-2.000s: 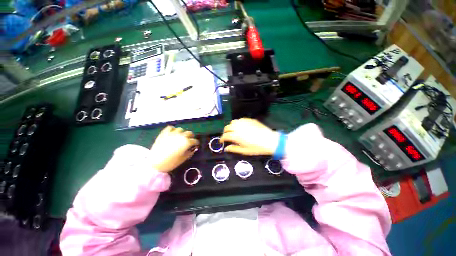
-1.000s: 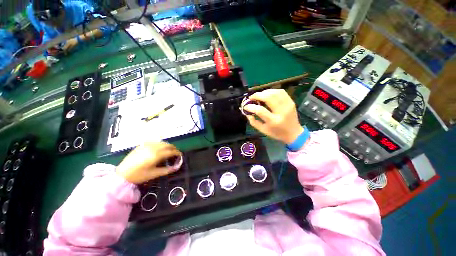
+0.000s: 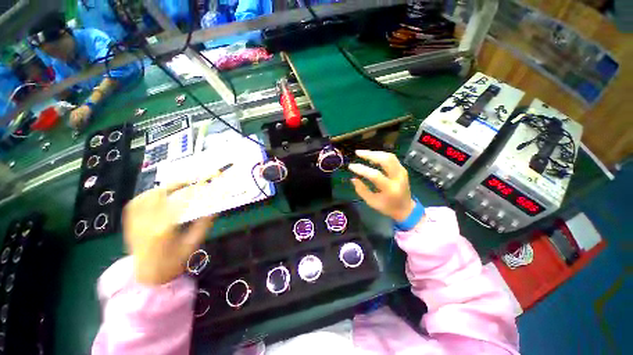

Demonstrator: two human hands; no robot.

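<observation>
Two round display modules sit at the black test fixture (image 3: 298, 145), one on its left side (image 3: 273, 170) and one on its right side (image 3: 330, 159). My right hand (image 3: 382, 184), with a blue wrist band, is just right of the right module, fingers apart and empty. My left hand (image 3: 156, 232) is blurred, fingers spread, over the clipboard's lower left edge and the foam tray's left end; I see nothing in it. The black foam tray (image 3: 260, 243) holds several modules, two in its back row lit purple. The fixture's red handle (image 3: 290, 111) points up.
A clipboard sheet (image 3: 239, 191), pen (image 3: 214, 173) and calculator (image 3: 166, 142) lie behind the tray. More module trays (image 3: 104, 184) stand at left. Two power supplies (image 3: 510, 184) with red digits and a red bin (image 3: 548, 267) are at right. A person in blue works across the line.
Modules now sit at both sides of the fixture. My right hand has let go of the module it held. My left hand has moved left, away from the tray's back row. The camera view has shifted.
</observation>
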